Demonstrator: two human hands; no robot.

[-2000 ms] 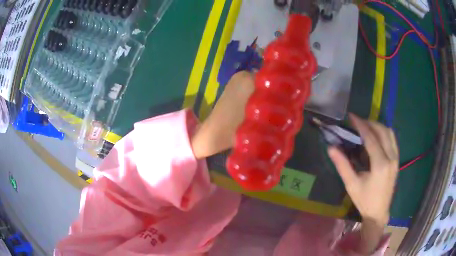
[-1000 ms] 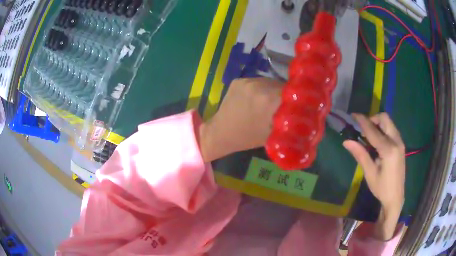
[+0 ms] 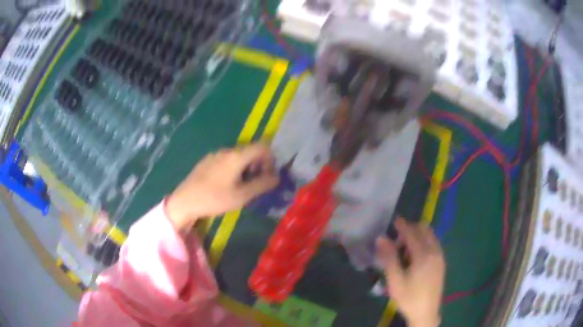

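Note:
The frame is blurred. My left hand [image 3: 220, 182] is left of the fixture base plate [image 3: 371, 179], with a small dark part [image 3: 251, 173] between thumb and fingers. The red clamp handle [image 3: 295, 233] slants down to the left over the plate, below its grey metal clamp [image 3: 374, 83]. The blue fixture piece [image 3: 272, 198] is at the plate's left edge, partly behind the handle. My right hand [image 3: 415, 271] is beyond the plate's lower right corner, fingers curled around a dark clip or cable end [image 3: 403, 254]; its jaws are unclear. The seat under the clamp is hidden.
A clear blister tray [image 3: 83, 144] with rows of black parts lies at the left. White foam boards [image 3: 479, 105] with filled cutouts stand behind the fixture and at the right edge. Red wires [image 3: 476, 153] loop over the mat at right. The green label [image 3: 297, 313] is at the bottom.
The view has shifted, showing more of the fixture's back. My left hand has moved left, away from the handle. The handle now slants further left. My right hand stays near the plate's lower right corner.

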